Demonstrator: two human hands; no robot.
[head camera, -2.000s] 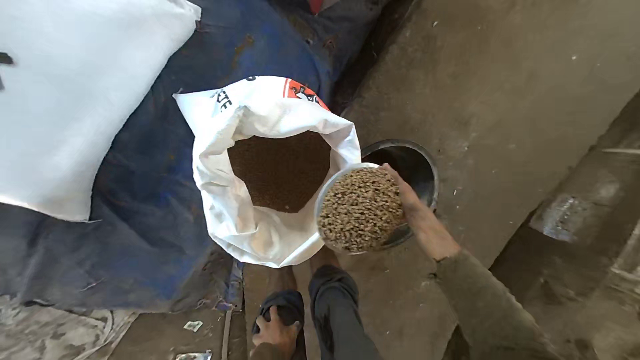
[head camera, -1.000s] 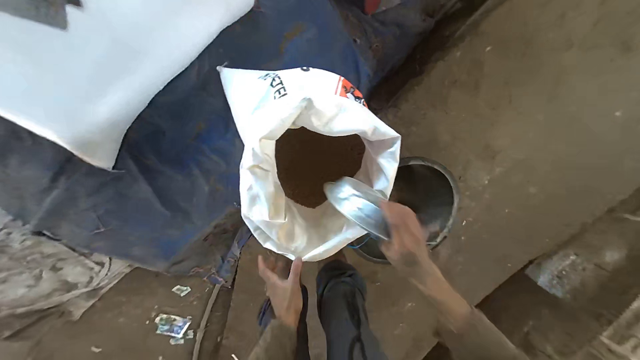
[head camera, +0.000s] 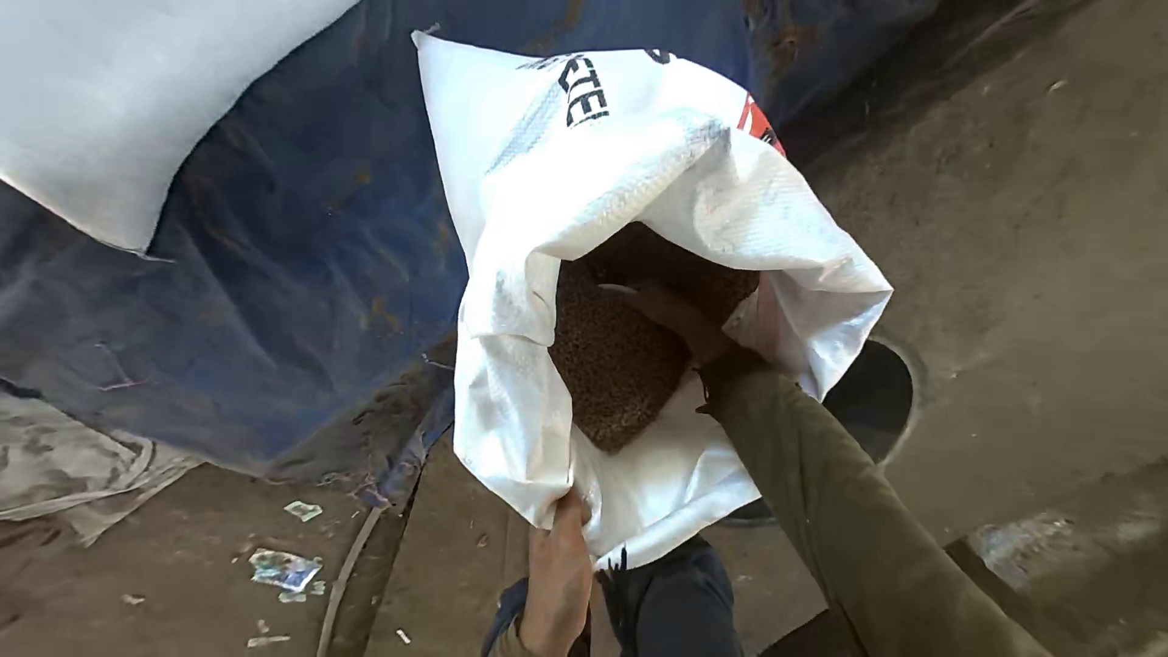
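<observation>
A white woven sack (head camera: 511, 392) with printed lettering stands with its mouth open, and brown grain or pellets (head camera: 620, 365) lie inside. My right hand (head camera: 675, 319) reaches deep into the sack. A pale edge shows at its fingertips, probably the rim of the metal bowl; shadow hides most of it and the grip. At the near side of the mouth, my left hand (head camera: 561, 557) pinches the sack's rim between thumb and fingers. Partly hidden behind the sack and my right sleeve is a dark round tub (head camera: 871, 401).
Another white sack (head camera: 119, 109) lies at the upper left on a blue tarpaulin (head camera: 301, 301). A crumpled grey sheet (head camera: 73, 456) is at the left edge. Scraps of litter (head camera: 285, 569) lie on the brown floor. My legs (head camera: 675, 602) are just below the sack.
My right hand has gone from over the sack's right rim down inside it with the bowl, which earlier held pellets. My left hand has taken hold of the near rim.
</observation>
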